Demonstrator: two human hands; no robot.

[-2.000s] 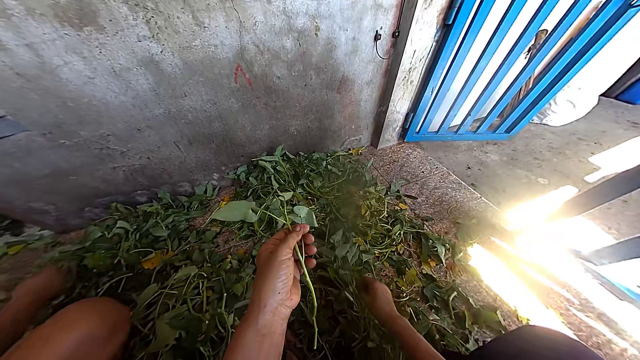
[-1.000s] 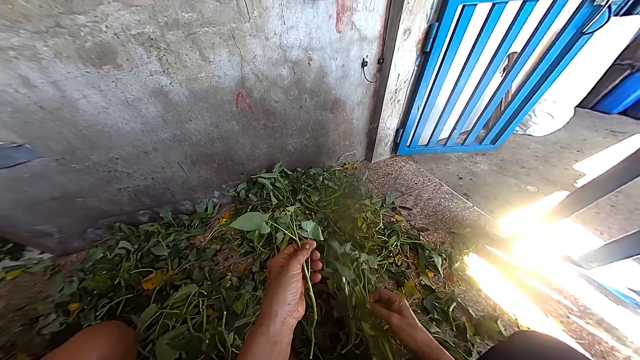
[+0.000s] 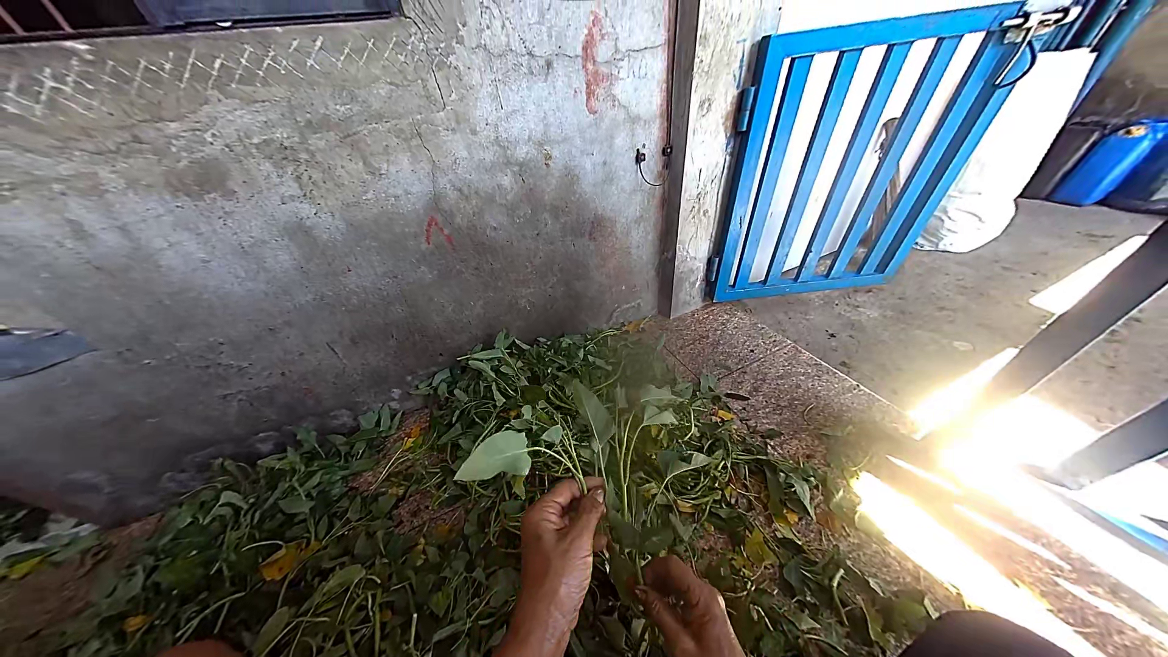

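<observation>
Between finger and thumb, my left hand [image 3: 561, 552] pinches a few green leafy stems [image 3: 584, 456], one broad pale leaf sticking out to the left. Close beside it, lower and to the right, my right hand [image 3: 684, 607] holds another leafy stem [image 3: 630, 456] whose leaves stand upright next to the first ones. The lower ends of the stems are hidden by my hands and the foliage. Under and around both hands spreads a heap of cut leafy greens [image 3: 338, 547] with some yellow leaves.
A grey concrete wall [image 3: 274, 228] rises behind the heap. At the upper right stands a blue metal gate [image 3: 821, 164], with a white sack [image 3: 990, 182] and blue containers [image 3: 1104, 164] beyond it. Dark bars [image 3: 1086, 319] cross the sunlit right side. My knees show at the bottom edge.
My right hand has come up from the heap with a leafy stem and is now beside my left hand, which still holds its stems. The view has tilted up a little.
</observation>
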